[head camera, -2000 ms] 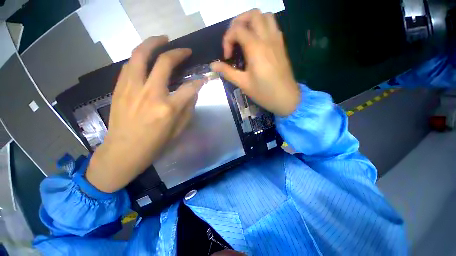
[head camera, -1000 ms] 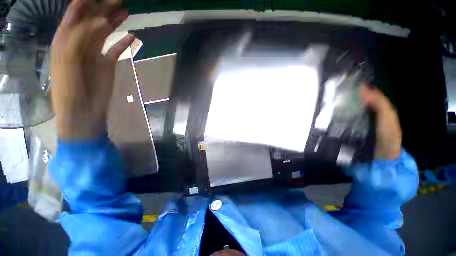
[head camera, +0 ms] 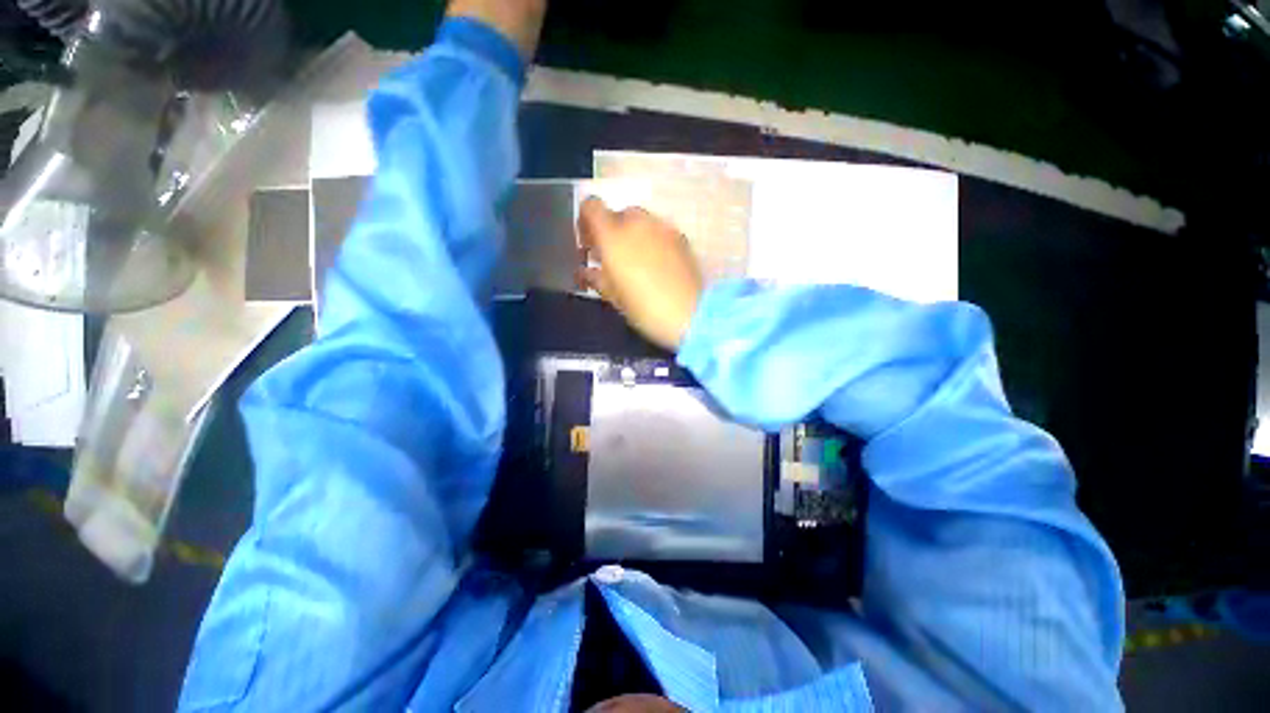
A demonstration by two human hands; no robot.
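The open tablet unit lies at the bench's near edge, its silver plate facing up. An orange ribbon tab shows left of the plate and a circuit board with a green patch right of it. Beyond the unit lie grey die-cut sheets and white and beige adhesive sheets. My right hand is over the border between the grey and beige sheets, fingers bent at the sheet edge; whether they hold anything is unclear. My left hand is cut off by the top edge; its fingers are out of view.
A grey ribbed hose with a clear hood stands at the upper left. A crumpled clear plastic bag lies below it. A pale strip crosses the green bench behind the sheets.
The large white sheet has moved from over the unit to beyond it, uncovering the silver plate. My right hand has moved left to the sheets. My left arm has reached farther forward.
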